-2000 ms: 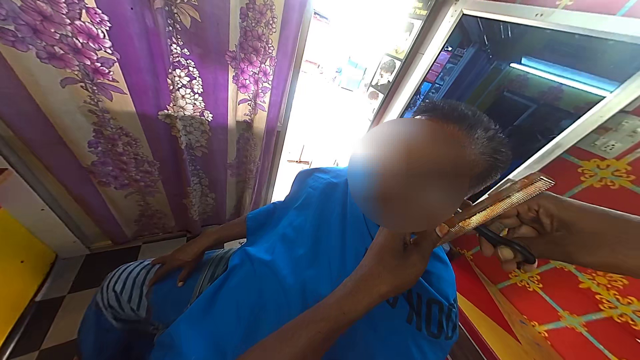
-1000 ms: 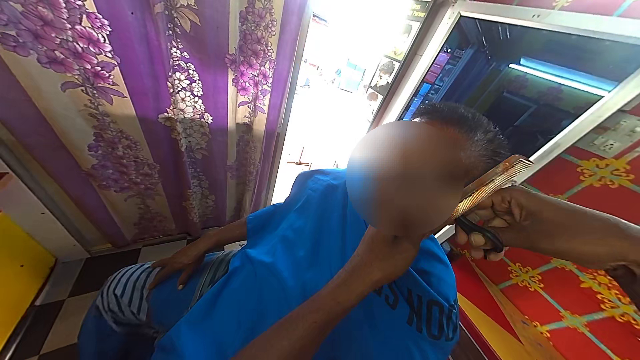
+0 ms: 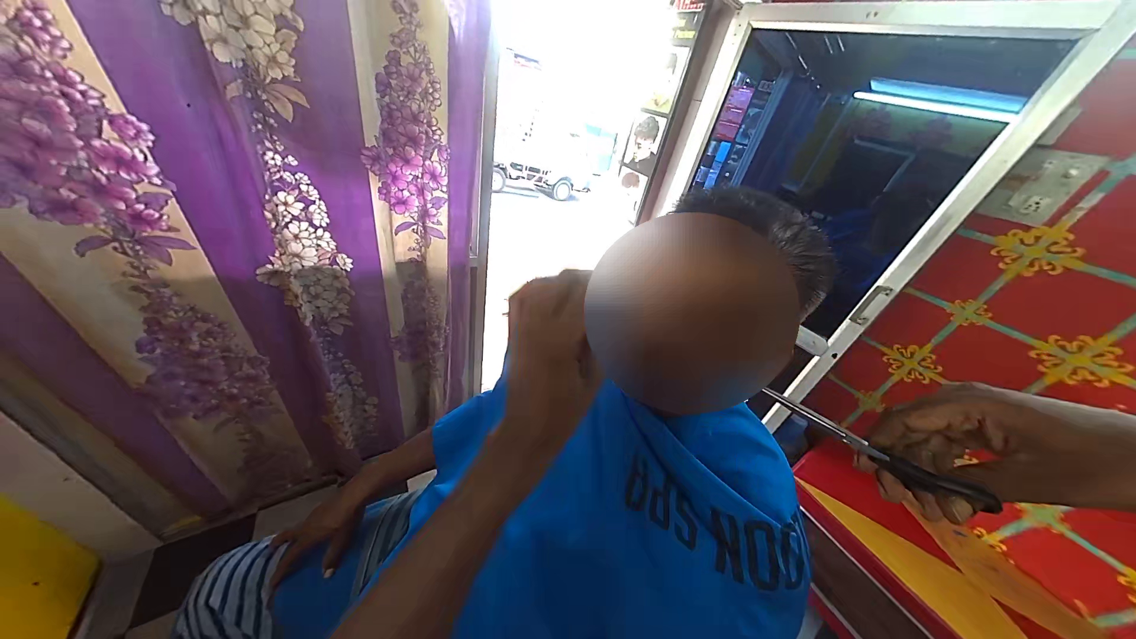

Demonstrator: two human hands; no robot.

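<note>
A person in a blue salon cape (image 3: 621,532) sits in front of me; dark, partly grey hair (image 3: 803,248) tops their head. My left hand (image 3: 555,346) is raised at the left side of the head, fingers bent, and what it holds is hidden. To the right of the head, my right hand (image 3: 941,444) holds black-handled scissors (image 3: 874,453), their metal blades pointing up-left to the neck and jaw. The comb is out of sight.
A white-framed mirror (image 3: 896,169) stands behind the person, beside a red patterned wall (image 3: 1021,311) and a red and yellow counter (image 3: 887,550). Purple floral curtains (image 3: 311,222) hang at left, next to a bright doorway (image 3: 541,231).
My left hand has moved left and up, from below the jaw to the other side of the head. The comb seen earlier near my right hand has left view. The scissors now show more fully.
</note>
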